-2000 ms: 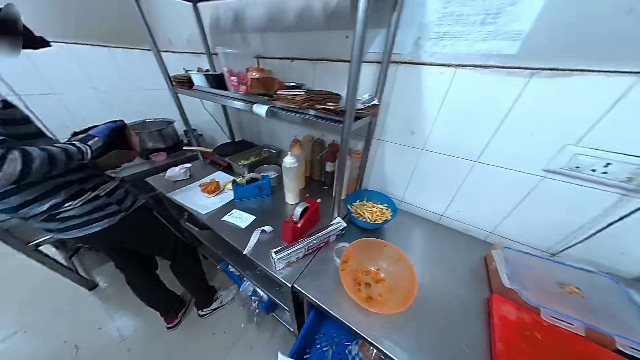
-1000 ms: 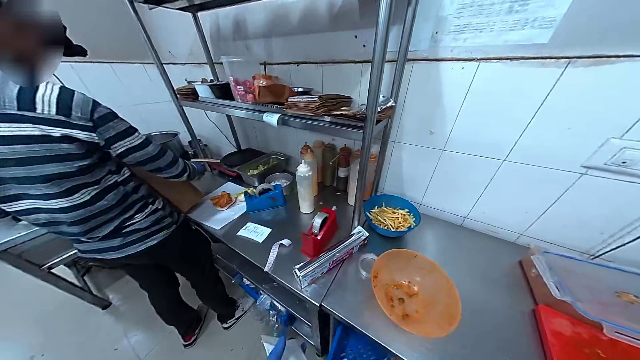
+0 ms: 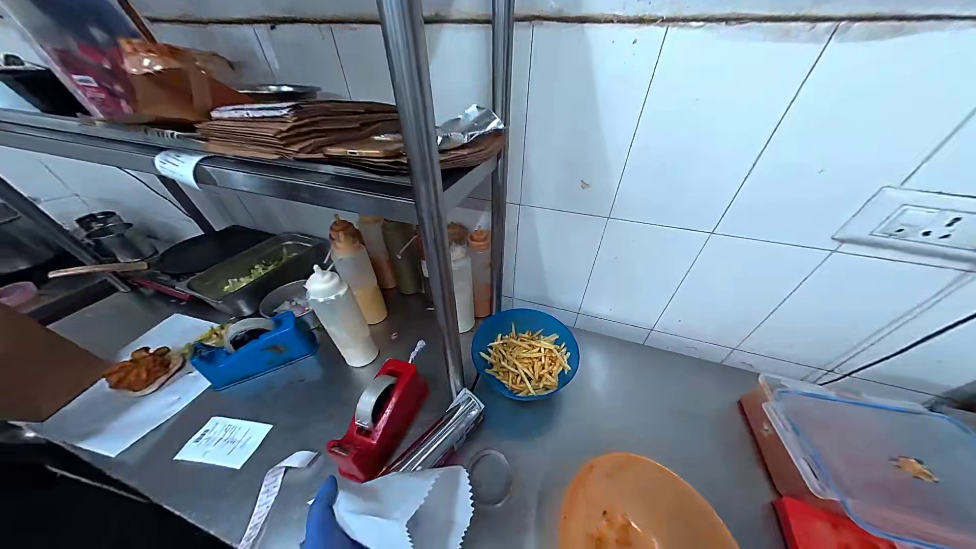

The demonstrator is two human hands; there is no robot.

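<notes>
My left hand, in a blue glove, shows at the bottom edge, holding a white paper bag with zigzag edges. The bag lies just in front of a red tape dispenser and a foil-wrap box. To its right stands an orange bowl with food residue inside; a clear round ring-like item lies between them. Behind, a blue bowl holds french fries. My right hand is out of view.
A steel shelf post rises behind the dispenser. Squeeze bottles, a blue tape dispenser and fried food on paper are at left. A lidded plastic container and red board lie right. Another person's cardboard box reaches in at left.
My gloved left hand has come into view at the bottom with the white paper bag. The view has moved nearer the counter, and most of the other person has left it.
</notes>
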